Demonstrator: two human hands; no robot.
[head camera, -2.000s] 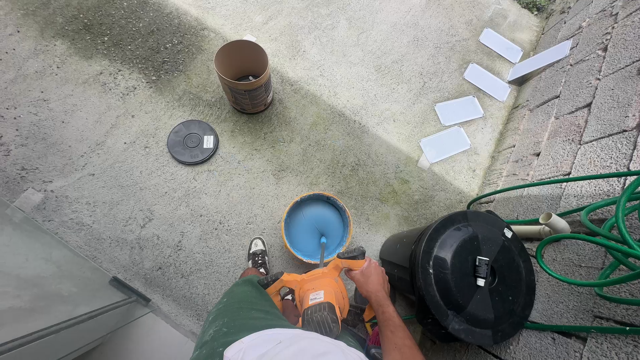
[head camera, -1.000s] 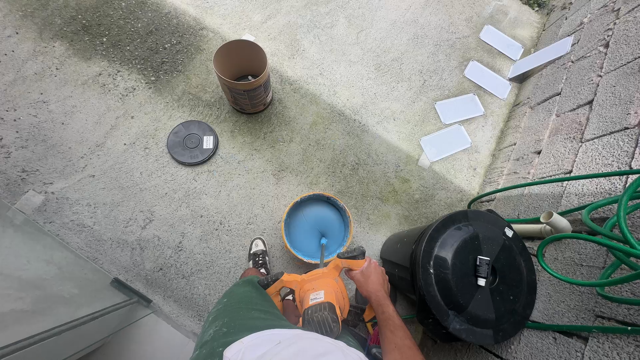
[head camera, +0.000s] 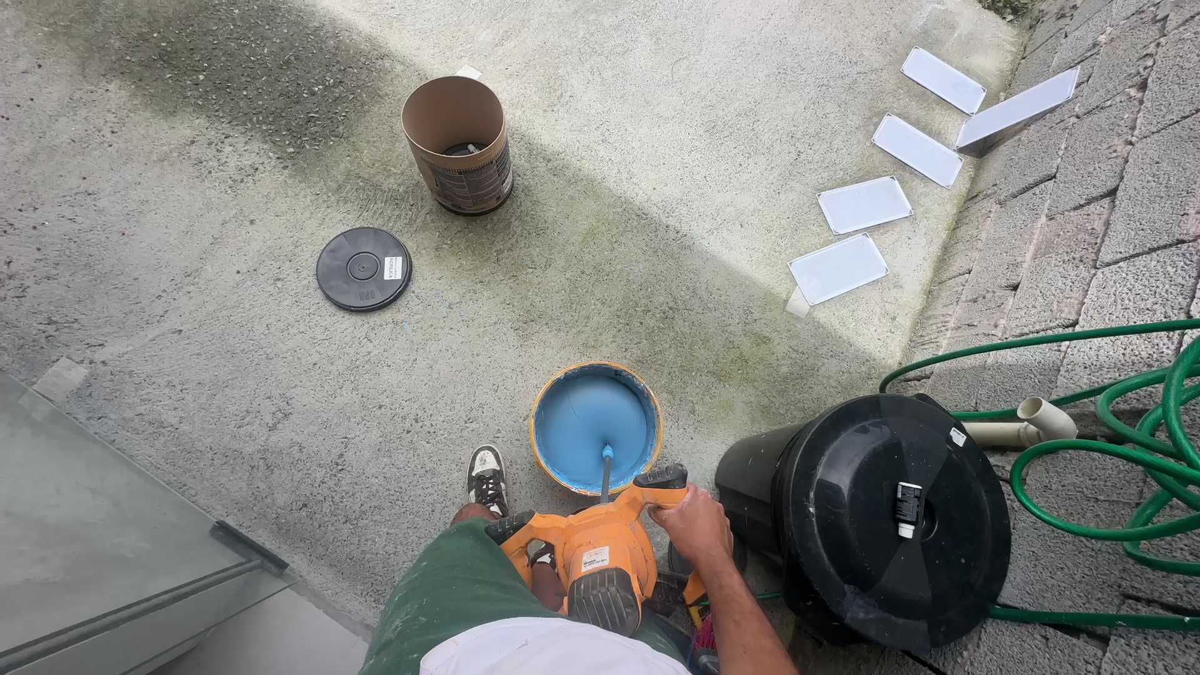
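Observation:
My right hand (head camera: 696, 527) is closed around the right handle of an orange handheld power mixer (head camera: 609, 553). The mixer's metal shaft (head camera: 607, 469) goes down into blue liquid, which looks like paint (head camera: 592, 422), in a bucket with an orange rim (head camera: 535, 441). The liquid's surface dips toward the shaft. The mixer's left handle shows in front of the green shorts, but my left hand does not show. A black round lid (head camera: 364, 269) lies flat on the concrete, and an open brown cardboard drum (head camera: 472, 178) stands beyond it with something dark inside.
A black lidded barrel (head camera: 834, 553) stands close at the right, a small dark bottle (head camera: 907, 509) on its lid. Green hose (head camera: 1069, 534) coils beside a beige pipe (head camera: 1047, 419) and block wall (head camera: 1106, 206). Several white panels (head camera: 839, 269) lie upper right; one (head camera: 1020, 108) leans. Glass (head camera: 94, 525) borders the left.

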